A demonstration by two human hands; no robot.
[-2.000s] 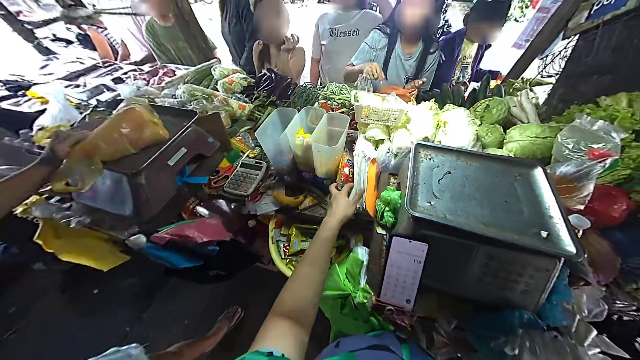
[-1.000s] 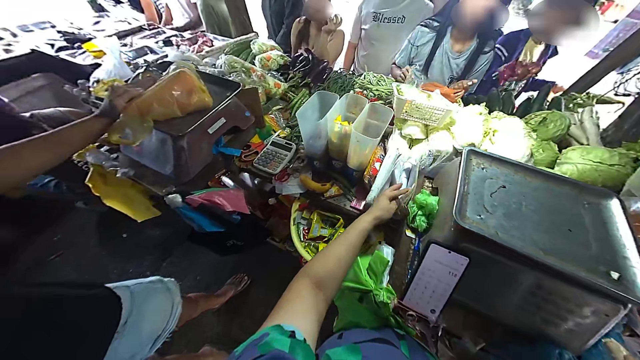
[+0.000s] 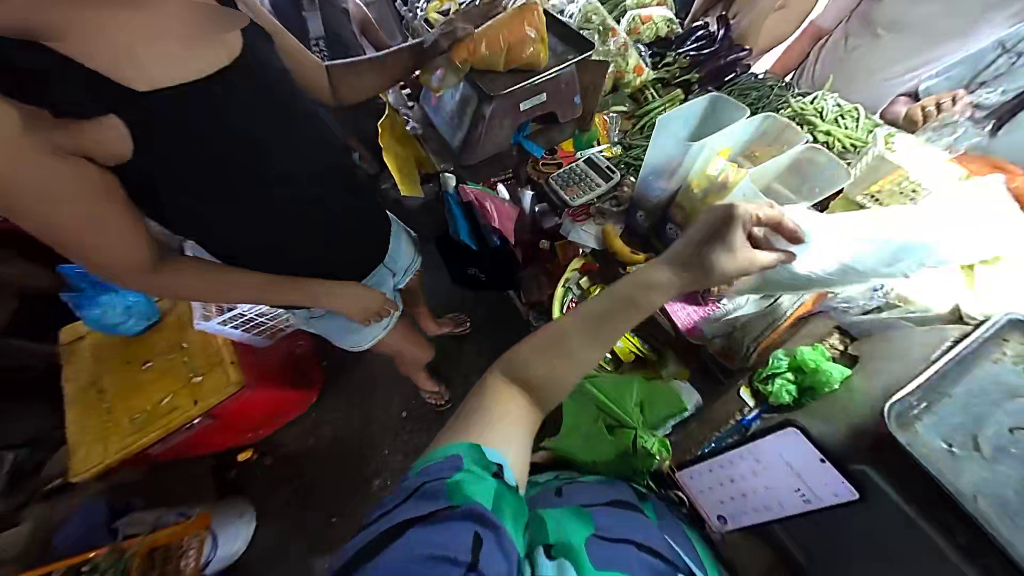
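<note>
My left hand reaches out to the right, its thumb and fingers pinching the near end of a white, translucent plastic bag that stretches toward the right edge, partly washed out by glare. Just beyond the hand stand clear plastic containers, one with yellow packets in it. A banana lies to the left of the hand, with a calculator farther back. Below the hand are a crumpled green plastic bag, a larger green bag and a phone with a lit screen. My right hand is out of view.
At the left stands a person in a black top, one hand at an orange-filled bag on a weighing scale. A metal scale tray is at the right. Green beans and eggplants lie at the back.
The view has swung left and down. My left hand has gone from beside the containers to the white plastic bag, which it now pinches. More of the person at the left shows.
</note>
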